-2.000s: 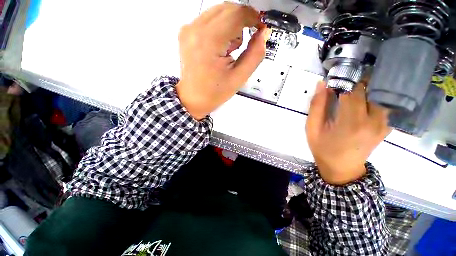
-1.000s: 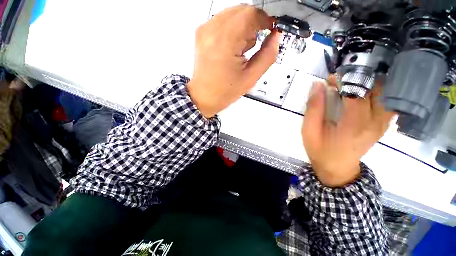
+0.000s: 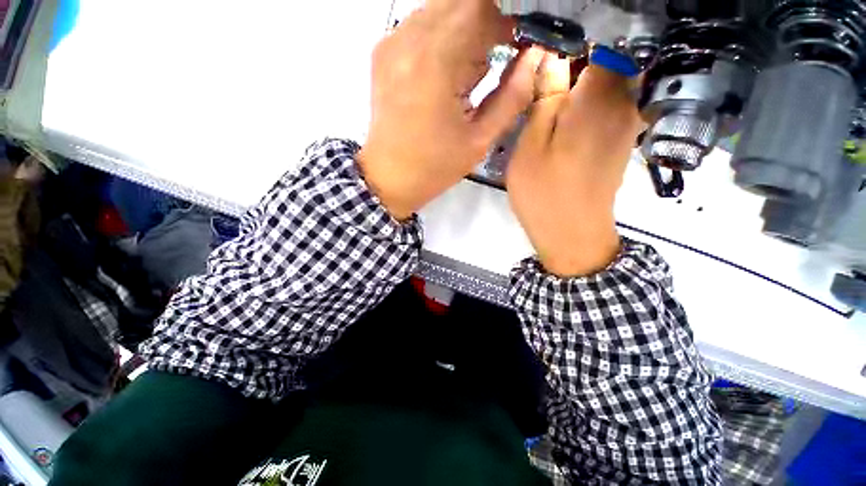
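Note:
My left hand (image 3: 427, 104) is at the needle area, with finger and thumb at a small dark rounded part (image 3: 551, 34) of the machine. My right hand (image 3: 579, 161) is beside it, fingertips meeting near my left fingertips under that part. Whether either hand pinches a thread or other thing is too small to tell. The needle plate (image 3: 498, 157) is mostly hidden by my hands. A blue piece (image 3: 615, 61) sits just above my right fingers. A knurled metal knob (image 3: 682, 138) is right of my right hand.
The white table (image 3: 218, 95) has a printed ruler edge toward me. A grey cylinder (image 3: 793, 123) with springs hangs at the right, with a small black clip-like part (image 3: 667, 180) below the knob. Dark clothes (image 3: 176, 252) are piled below the table at left. Plaid fabric (image 3: 750, 427) lies below at right.
My right hand has moved left, from below the knurled knob to the needle area beside my left hand. It now covers much of the needle plate. My left hand has shifted slightly right since the first frame.

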